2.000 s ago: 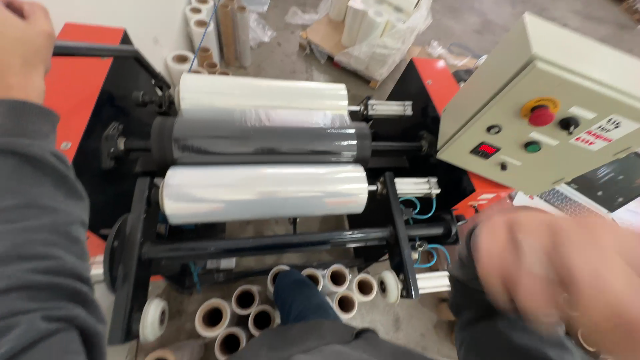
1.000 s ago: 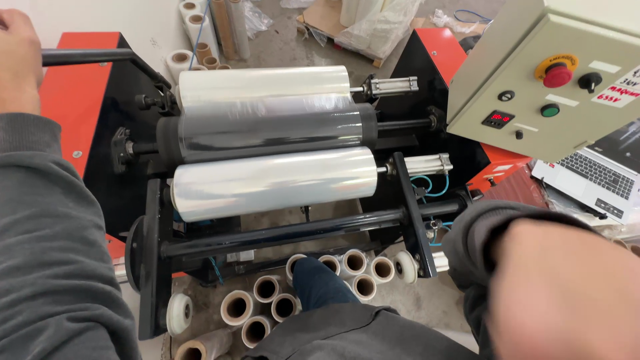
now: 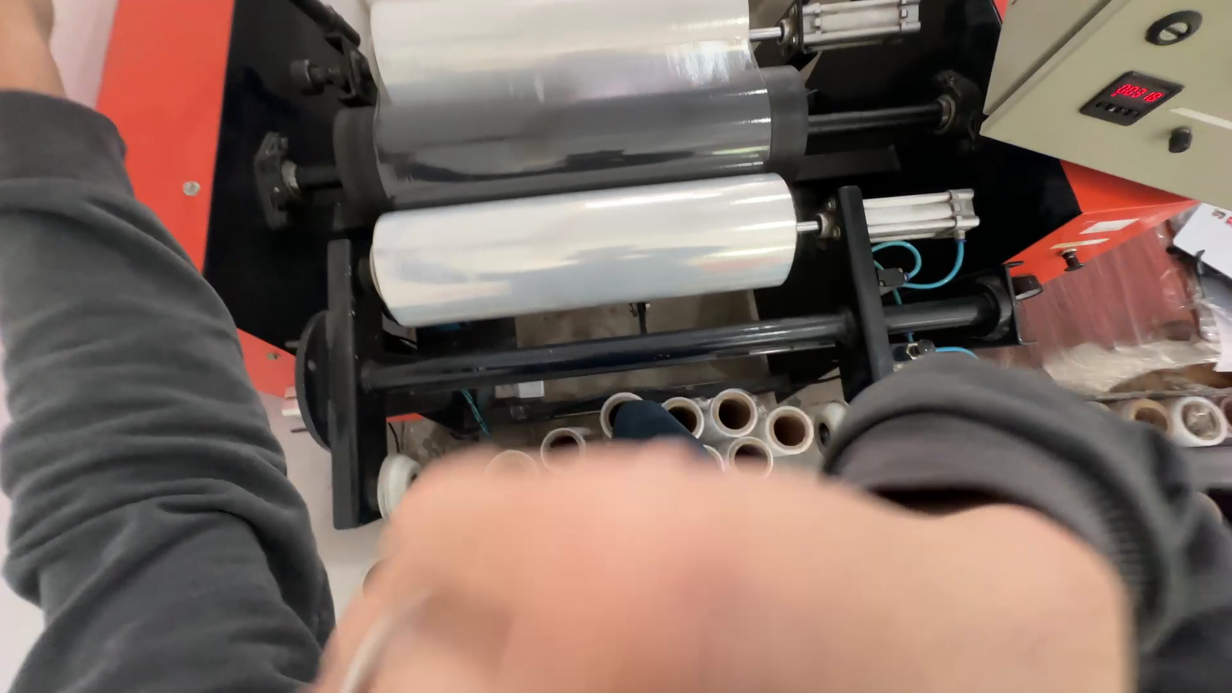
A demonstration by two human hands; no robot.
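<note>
A film winding machine stands in front of me. Its front roll of clear plastic film [image 3: 587,248] lies below a dark rubber roller [image 3: 577,140], and a further film roll [image 3: 563,43] lies behind. My left hand [image 3: 27,37] shows only in part at the upper left edge; its fingers are out of frame. My right hand [image 3: 712,577] is large and blurred at the bottom, close to the camera, and its fingers cannot be made out. A thin pale strip [image 3: 380,640] shows at its lower left. A black cross bar [image 3: 616,348] spans the machine's front.
Several cardboard cores wrapped in film [image 3: 734,412] stand upright on the floor. A control box [image 3: 1088,87] with a red digital display hangs at the upper right. A white wheel [image 3: 395,486] sits at the frame's lower left. Pneumatic cylinders [image 3: 919,214] with blue hoses are at the right.
My right hand has moved from the right side to the bottom middle of the view. The view has moved closer to the rolls. My left arm remains at the left.
</note>
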